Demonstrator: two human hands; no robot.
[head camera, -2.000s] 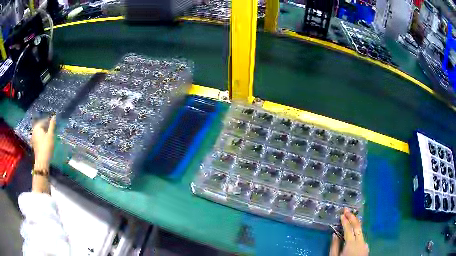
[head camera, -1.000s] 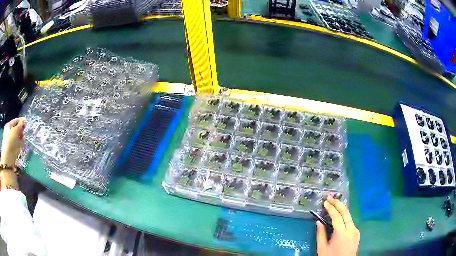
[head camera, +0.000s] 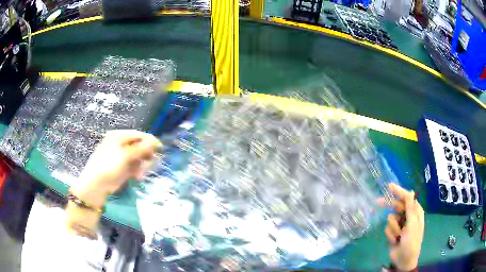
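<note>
A clear blister tray (head camera: 250, 218), strongly blurred and shiny, is held tilted in front of me. My left hand (head camera: 114, 164) is blurred, with its fingers closed at the tray's left edge. My right hand (head camera: 407, 228) is at its right edge, fingertips by the rim. A dark narrow thing that looks like the tweezers shows in that hand. The filled clear tray with square pockets lies behind and under the held one and is mostly hidden. The blue sheet in front is almost wholly covered.
Stacked clear trays (head camera: 125, 79) stand at left, with another pile (head camera: 32, 114) beyond. A dark sheet on blue backing (head camera: 184, 103) is partly covered. A blue box with white insert (head camera: 450, 164) and small loose parts (head camera: 452, 241) are at right. A yellow post (head camera: 225, 53) rises behind.
My left hand has moved right from the stack with a clear tray, now over the working tray. My right hand has shifted right and up, from the working tray's corner to the held tray's edge.
</note>
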